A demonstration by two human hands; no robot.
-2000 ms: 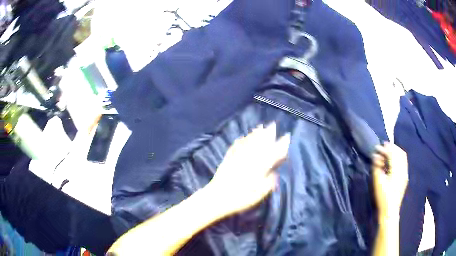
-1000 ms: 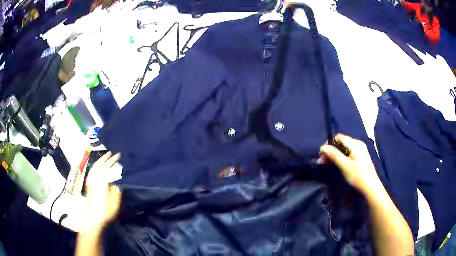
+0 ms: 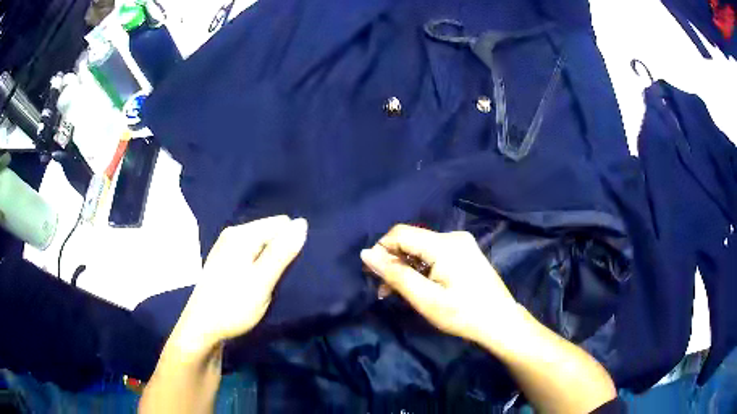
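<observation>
A dark navy blazer (image 3: 339, 154) fills the middle, with two shiny round buttons on its front. Shiny dark lining (image 3: 380, 360) shows near me, and more lining shows in an opening at the right. My left hand (image 3: 250, 271) is on the blazer, left of centre, thumb and fingers close together; whether it pinches cloth is hidden. My right hand (image 3: 436, 275) is closed over the blazer, right of centre, with a small dark tool (image 3: 418, 263) partly visible between its fingers. A dark hanger (image 3: 499, 89) lies loose on the blazer beyond my right hand.
Another navy jacket (image 3: 687, 170) on a hanger lies at the right on the white tabletop (image 3: 174, 251). At the left are a black smartphone (image 3: 133, 184), a pale green bottle (image 3: 26, 209), a dark blue bottle (image 3: 153, 52) and a cable.
The hanger has come down onto the blazer. My left hand has moved right from the table onto the cloth, and my right hand has moved left. Navy shell now covers much of the lining.
</observation>
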